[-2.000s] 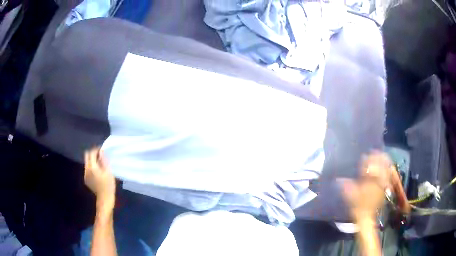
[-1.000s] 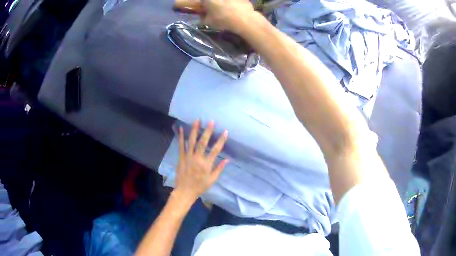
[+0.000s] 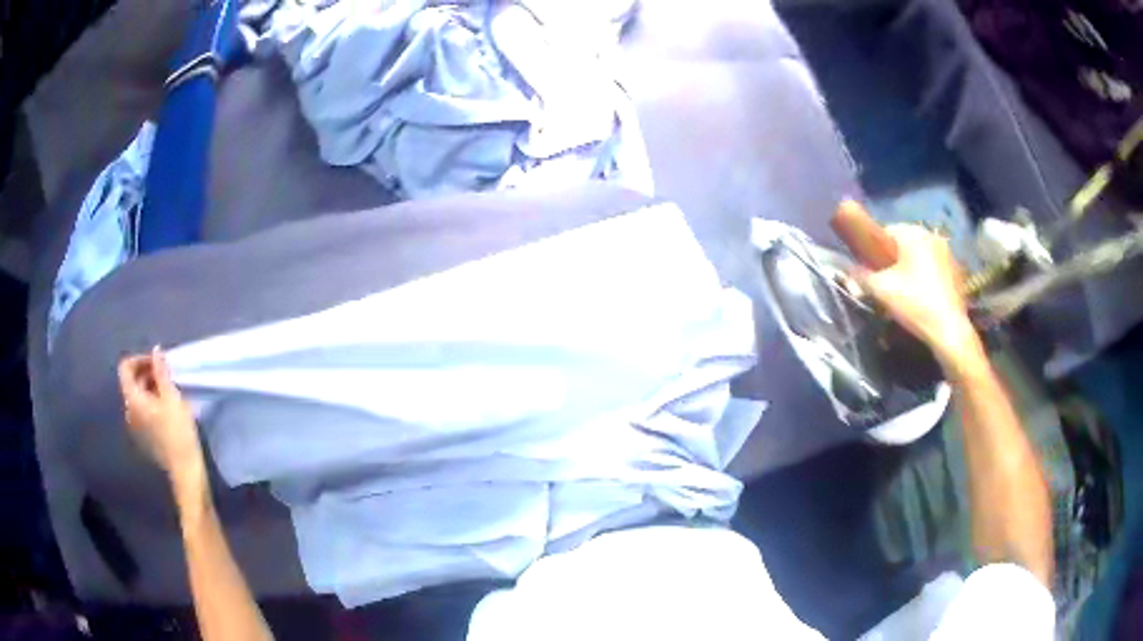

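A light blue shirt (image 3: 501, 338) lies over the raised grey pad (image 3: 288, 282), its upper part near white in glare, its lower folds bunched toward me. My left hand (image 3: 157, 394) pinches the shirt's far left corner and draws it out to a point with long creases. My right hand (image 3: 913, 291) is at the right on the brown handle of the silver iron (image 3: 815, 319). The iron is at the table's right edge, off the shirt. The fingers under the handle are partly hidden.
A crumpled light blue heap (image 3: 439, 94) lies at the far side. A royal blue strip (image 3: 179, 150) and a small light blue cloth (image 3: 103, 238) lie far left. A black rectangle (image 3: 108, 541) is at near left. The iron's cord and hose (image 3: 1065, 257) run off right; dark green cloth (image 3: 928, 501) hangs below.
The iron and my right hand have moved from the shirt's far left edge to the right side. My left hand, flat on the shirt before, now grips its corner farther left.
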